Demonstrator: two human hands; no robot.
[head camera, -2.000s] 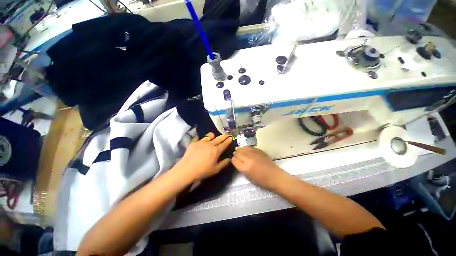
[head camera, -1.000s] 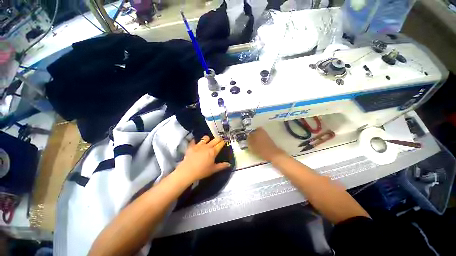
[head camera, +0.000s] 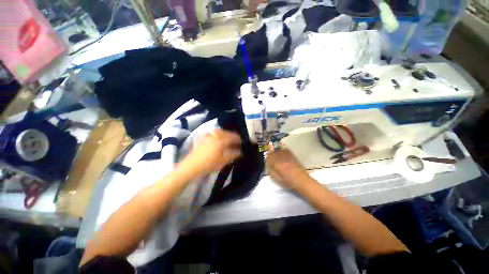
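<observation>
A dark garment body (head camera: 161, 80) lies heaped left of the sewing machine (head camera: 343, 96). White panels with dark strips (head camera: 145, 176) spread in front of it. My left hand (head camera: 217, 150) is blurred, over the fabric left of the needle; whether it grips the cloth cannot be told. My right hand (head camera: 284, 167) is just right of and below the presser foot (head camera: 271, 144), its fingers bunched near the needle. Its fingertips are blurred, and what they hold cannot be seen. Dark fabric (head camera: 241, 176) lies on the table between the hands.
Red and dark scissors (head camera: 336, 137) and red-handled snips (head camera: 351, 153) lie under the machine arm. A white disc (head camera: 414, 163) with a brown stick lies at the bed's right end. A dark blue machine (head camera: 37, 144) stands at left. Brown board (head camera: 91, 166) borders the table.
My left hand has lifted back from the needle and moved left relative to the machine. My right hand went to the presser foot and has come back slightly towards me. The camera view has shifted.
</observation>
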